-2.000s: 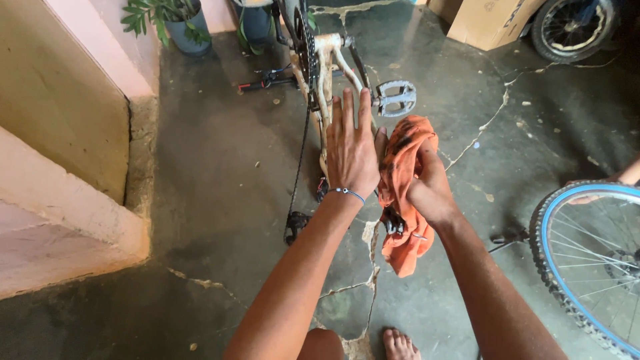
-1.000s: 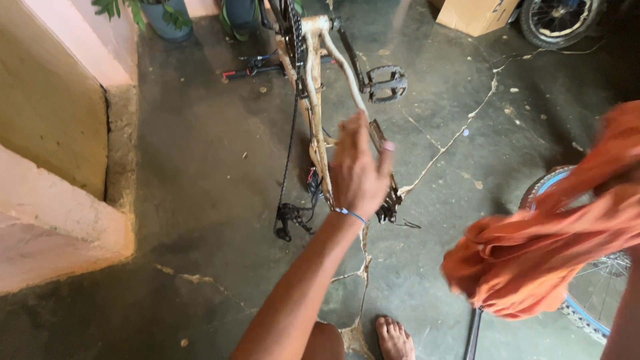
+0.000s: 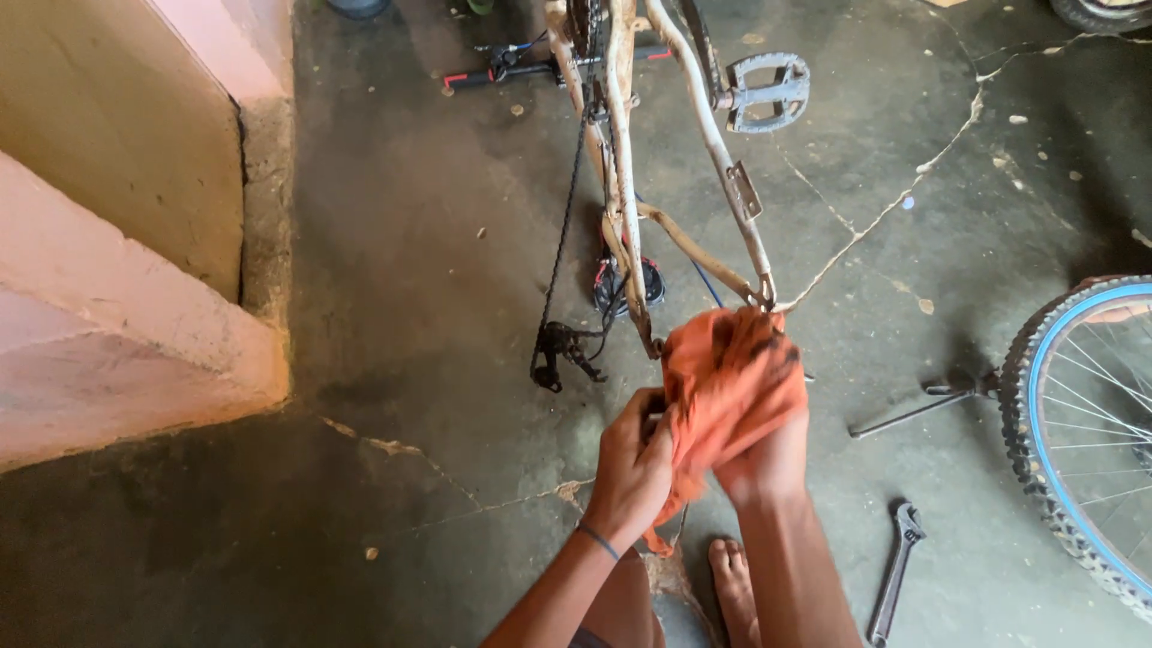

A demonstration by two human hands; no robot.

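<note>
An orange cloth with dark stains is bunched between my two hands, against the rear end of a worn white bicycle frame. My left hand grips the cloth's left side. On its right side is my right hand, its fingers mostly hidden by the fabric. The rear derailleur hangs on the chain to the left of the frame's end. A grey pedal sticks out at the frame's upper right.
A wheel with a blue rim is at the right, a hand partly visible behind it. An adjustable wrench and a thin metal rod lie on the cracked floor. The handlebar is at the top; a pink wall borders the left.
My right hand has brought the cloth back from the right to the frame's end, where one second ago it was held away. My left hand has come off the frame and onto the cloth.
</note>
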